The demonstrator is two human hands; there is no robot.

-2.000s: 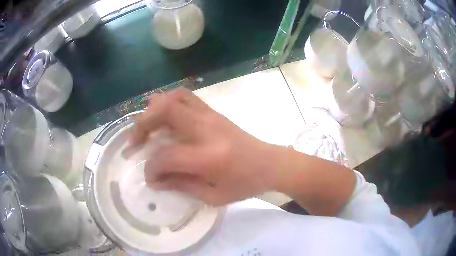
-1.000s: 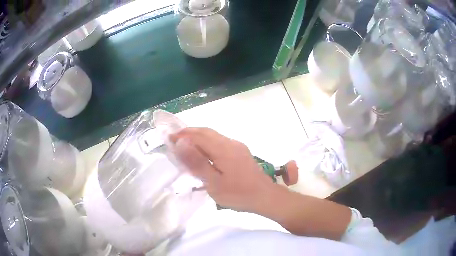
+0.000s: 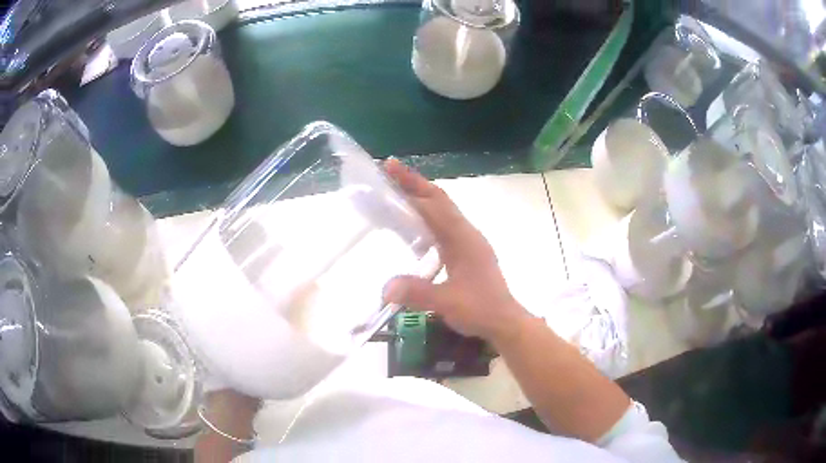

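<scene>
A large vessel [image 3: 263,316] with a clear upper wall and milky-white lower part is tilted in front of me, its clear end up and to the right. My right hand [image 3: 466,271] is bare and grips its clear rim at the right, thumb and fingers spread around the edge. Part of my left hand or wrist [image 3: 228,423] shows below the vessel's white part; its fingers are hidden. A green tool on a black block [image 3: 439,348] lies on the worktop, partly behind the vessel and my right hand.
Vessels [image 3: 81,348] crowd the left side and more [image 3: 711,194] are stacked at the right. Spaced vessels [image 3: 460,56] stand on the green conveyor [image 3: 335,77], under a bright green guide bar [image 3: 589,81]. A crumpled clear-white heap [image 3: 593,316] lies on the worktop's right.
The vessel has turned from its white disc facing me to its clear side showing. My right hand has moved from the disc to the rim. The belt vessels have shifted right in view.
</scene>
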